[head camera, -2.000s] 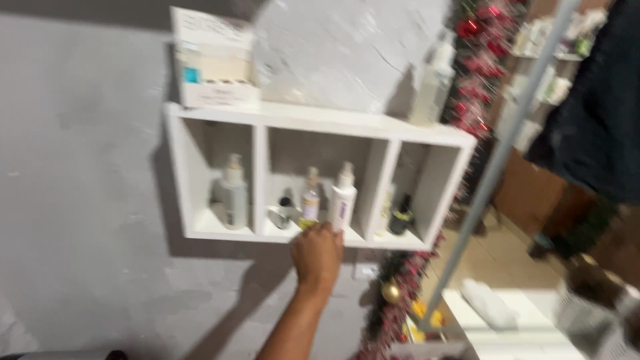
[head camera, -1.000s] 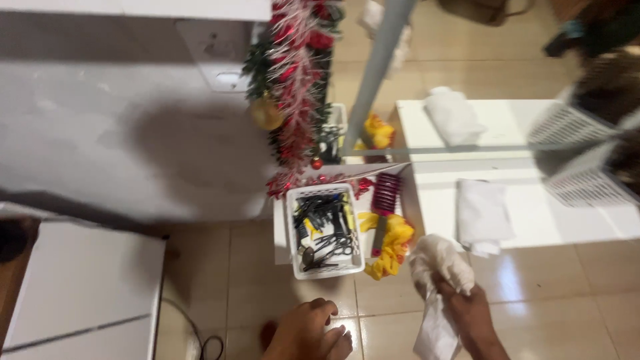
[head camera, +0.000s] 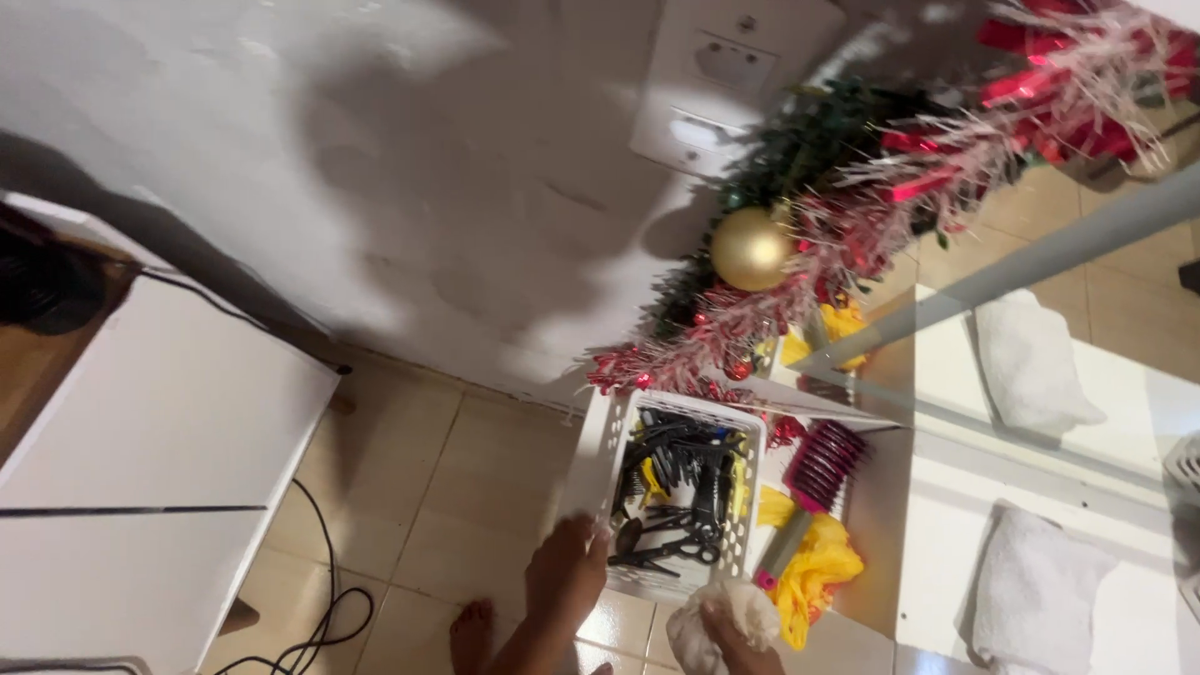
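Observation:
A white plastic basket (head camera: 757, 469) with black hair clips, combs and scissors (head camera: 694, 547) stands on a white shelf beside the wall. My left hand (head camera: 565, 572) is at the basket's left front side, its fingers near or on the rim; blur hides whether it grips. My right hand (head camera: 736, 642) holds a crumpled white cloth (head camera: 698, 628) just in front of the basket. Right of the basket lie a magenta vented hairbrush (head camera: 823, 469) and a yellow cloth or bag (head camera: 816, 572).
A tinsel garland (head camera: 844, 225) with a gold ball (head camera: 752, 249) hangs along the mirror's edge. A folded white towel (head camera: 1036, 586) lies on the white counter at right. A white cabinet (head camera: 169, 403) stands at left, with a black cable (head camera: 328, 562) on the tiled floor.
The view has moved down from the wall shelf with bottles, where a hand was reaching two seconds ago. Since one second ago, my left hand and the cloth in my right have come close to the basket.

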